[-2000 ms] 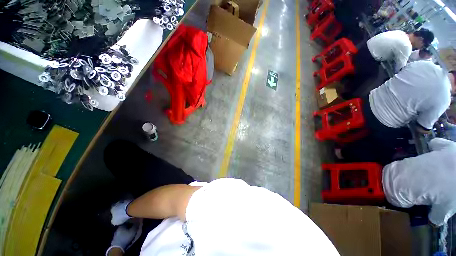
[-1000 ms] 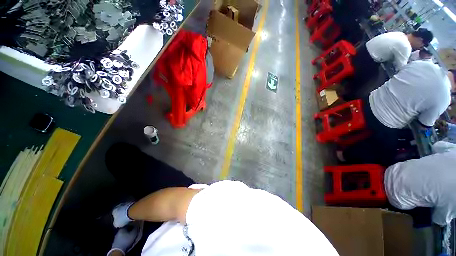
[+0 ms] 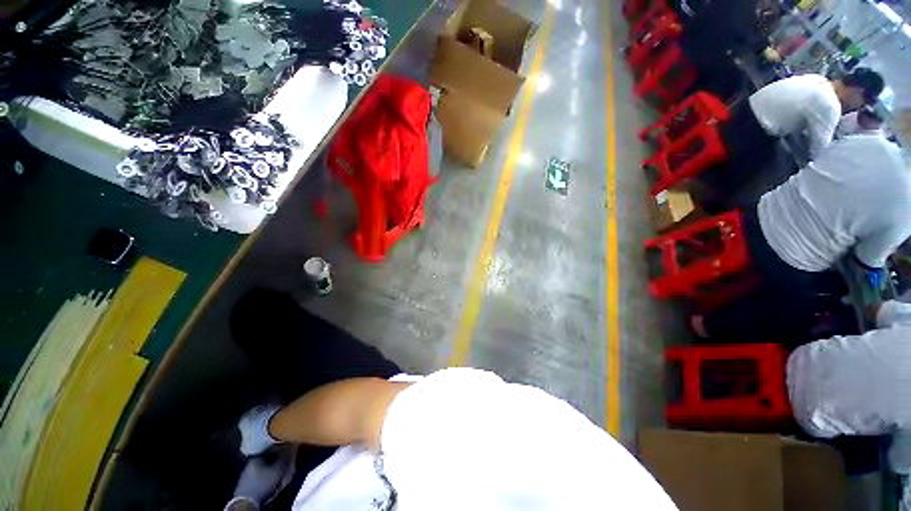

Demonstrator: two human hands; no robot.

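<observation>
Both my hands are low at the left, small, blurred and in shadow, in white gloves. My right hand (image 3: 258, 429) is at the end of the bare forearm. My left hand (image 3: 262, 477) is just below it, close to the picture's bottom. Their fingers and anything held are lost in the dark. On the green bench, a white tray (image 3: 75, 143) bears a heap of wired circuit boards (image 3: 200, 60), with white round end parts (image 3: 215, 165) clustered at its near side. Pale edge strips (image 3: 45, 359) lie beside a yellow board (image 3: 100, 399).
A black rounded square item (image 3: 111, 246) lies on the bench. A red cloth (image 3: 385, 140) covers a stool beside it. A white cup-like container (image 3: 319, 274) and an open carton (image 3: 479, 85) are on the floor. People sit on red stools (image 3: 729, 384) across the yellow-lined aisle.
The whole view has shifted slightly, so the bench, stool and aisle appear farther right and lower. Both gloved hands stay close together in the shadow.
</observation>
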